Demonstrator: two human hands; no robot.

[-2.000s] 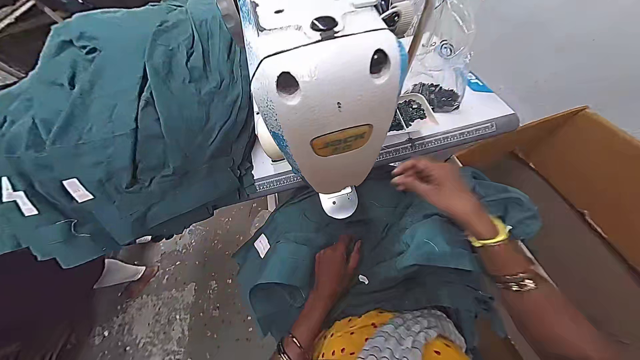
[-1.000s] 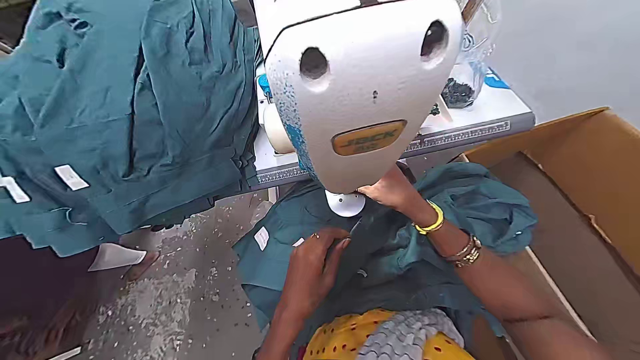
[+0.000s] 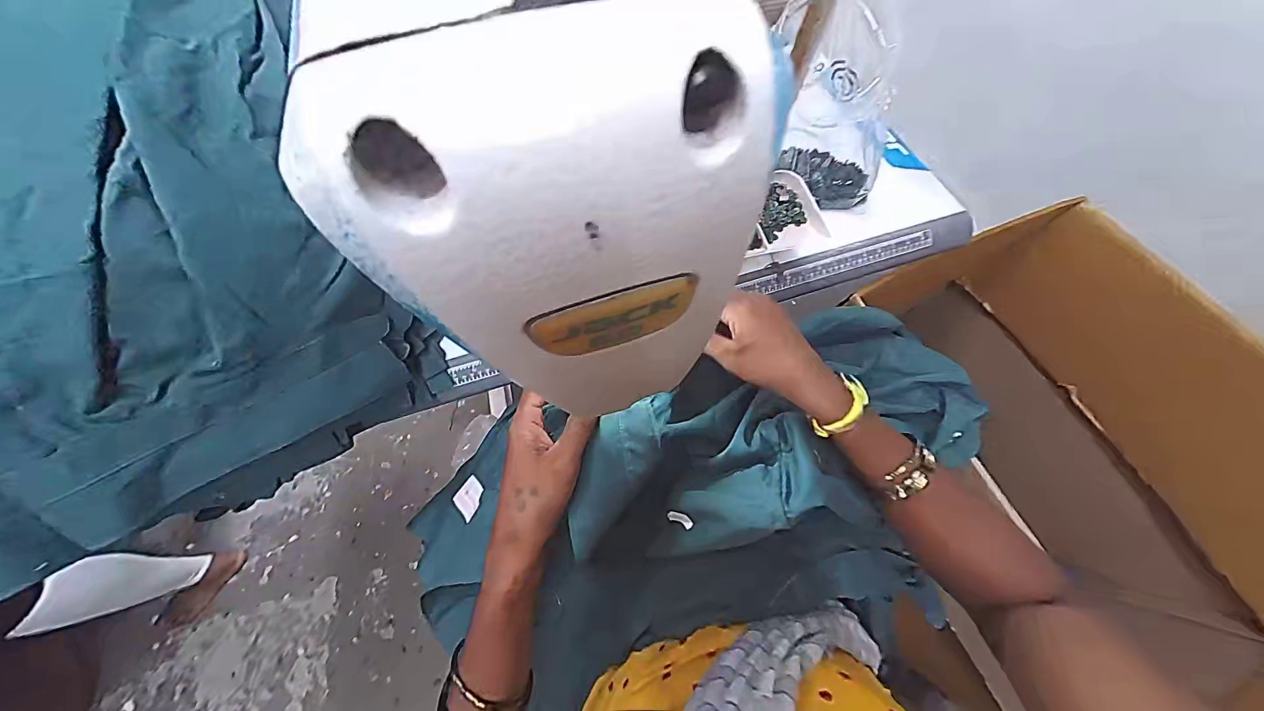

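Observation:
The white head of a Jack sewing or button machine (image 3: 553,197) fills the upper middle and hides its working point. Dark green cloth (image 3: 711,484) lies over my lap and runs up under the head. My left hand (image 3: 543,444) is on the cloth's left part, its fingertips hidden below the head's lower tip. To the right of the head, my right hand (image 3: 765,341) has its fingers bent at the cloth's upper edge, partly hidden by the head. A small white tag (image 3: 467,499) shows on the cloth left of my left wrist.
A stack of green cloth pieces (image 3: 227,336) covers the left. Behind the head, a white tray (image 3: 805,212) and a clear plastic bag (image 3: 839,148) hold small dark pieces on the table. An open cardboard box (image 3: 1106,395) stands at right. A person's foot (image 3: 202,588) is at lower left.
My right hand, raised and apart from the cloth two seconds ago, is now down beside the machine head. My left hand has moved up to the head's tip. The view has moved closer to the machine.

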